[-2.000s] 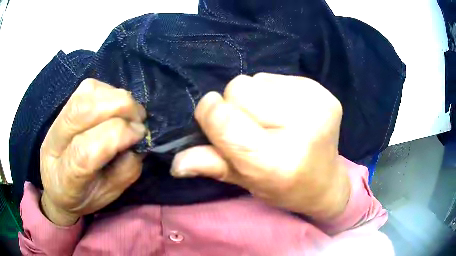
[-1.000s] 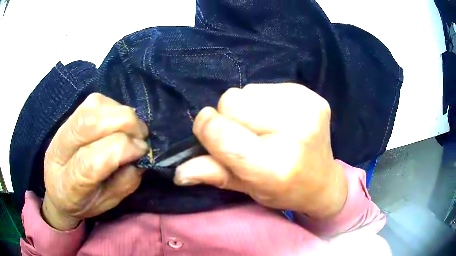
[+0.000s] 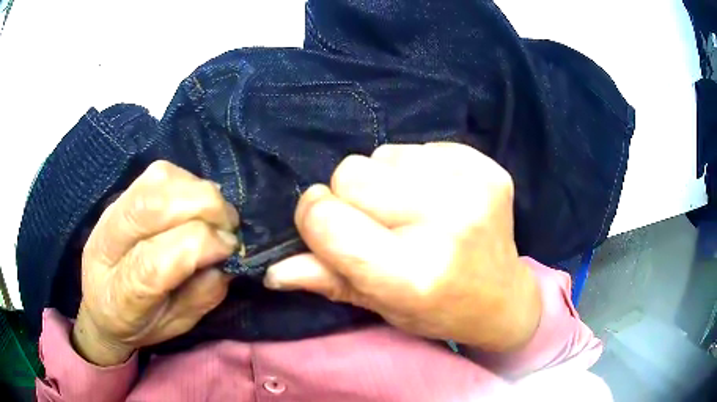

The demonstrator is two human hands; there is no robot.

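A dark denim garment [image 3: 440, 86] with pale topstitching lies across the lap and the white tabletop. My left hand [image 3: 157, 263] pinches a stitched edge of it, with a short tan stitch mark beside the fingertips. My right hand [image 3: 417, 243] is closed just to the right, thumb and forefinger at the same edge. Thread snips [image 3: 277, 253] seem to show as a narrow strip between the hands; most of the tool is hidden in my right fist. A pocket outline [image 3: 314, 88] lies above the hands.
The white tabletop [image 3: 102, 47] curves behind the garment. A blue edge [image 3: 582, 279] shows below it at the right. A pink shirt [image 3: 314, 369] fills the bottom. Dark material [image 3: 705, 118] stands at the far right edge.
Both hands and the held edge sit slightly lower in the picture. The pale blades seen between the hands before now show much less, and the fingertips of my right hand are slightly closer to my left.
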